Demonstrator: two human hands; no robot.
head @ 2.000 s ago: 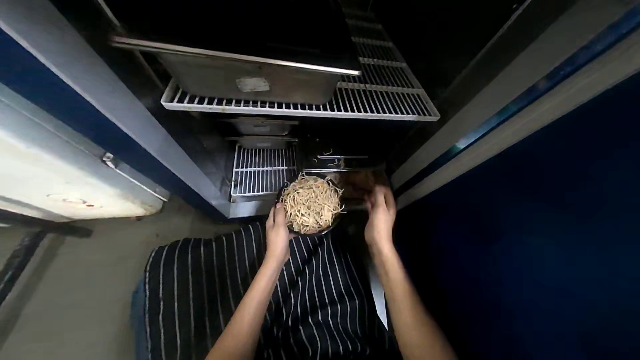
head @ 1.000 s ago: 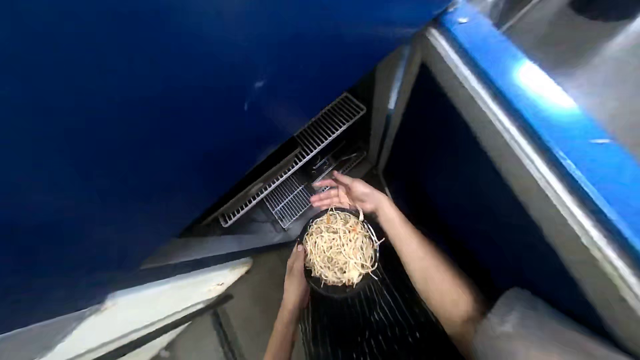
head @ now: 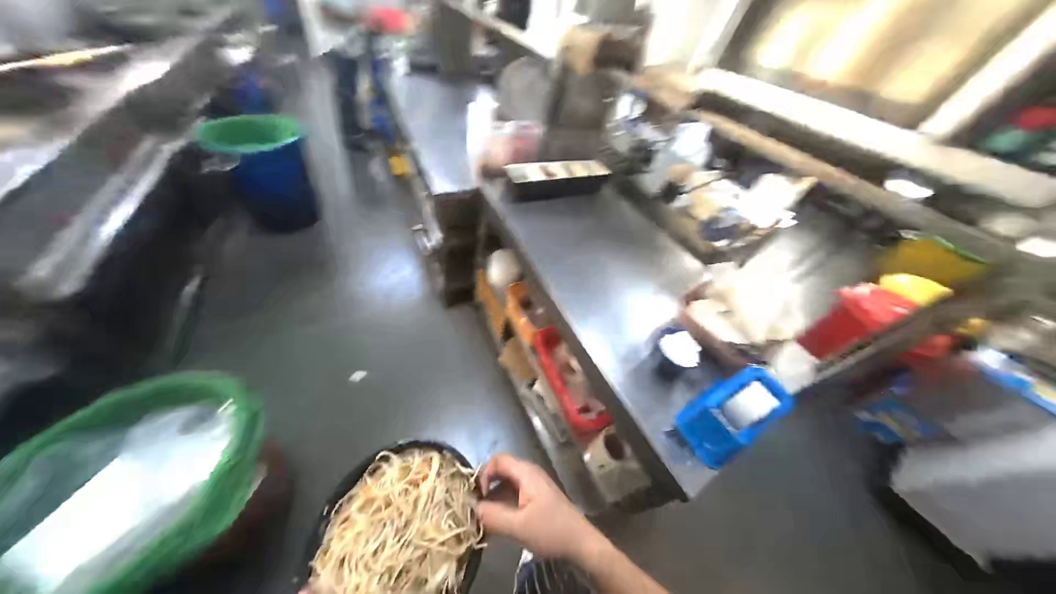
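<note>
A round black bowl (head: 469, 569) heaped with pale, thin strips that look like noodles or sprouts (head: 404, 528) is low in the view, left of centre. My right hand (head: 528, 505) is at its right rim, thumb and forefinger bent toward each other at the edge of the food; whether they pinch a strand is blurred. Of my left hand (head: 307, 589) only a bit of a finger shows at the bowl's lower left edge, so its grip is hidden.
A large green-rimmed tub (head: 247, 412) stands close at left. Beyond is a blue bin (head: 276, 186) with a green rim. At right runs a steel counter (head: 569, 247) with a blue container (head: 730, 417) and shelved red and orange bins below. A person (head: 346, 74) stands far off.
The view has swung from the fridge and its blue door to a kitchen aisle. The bowl has come along; my right hand, open beside it a second ago, is now at its rim.
</note>
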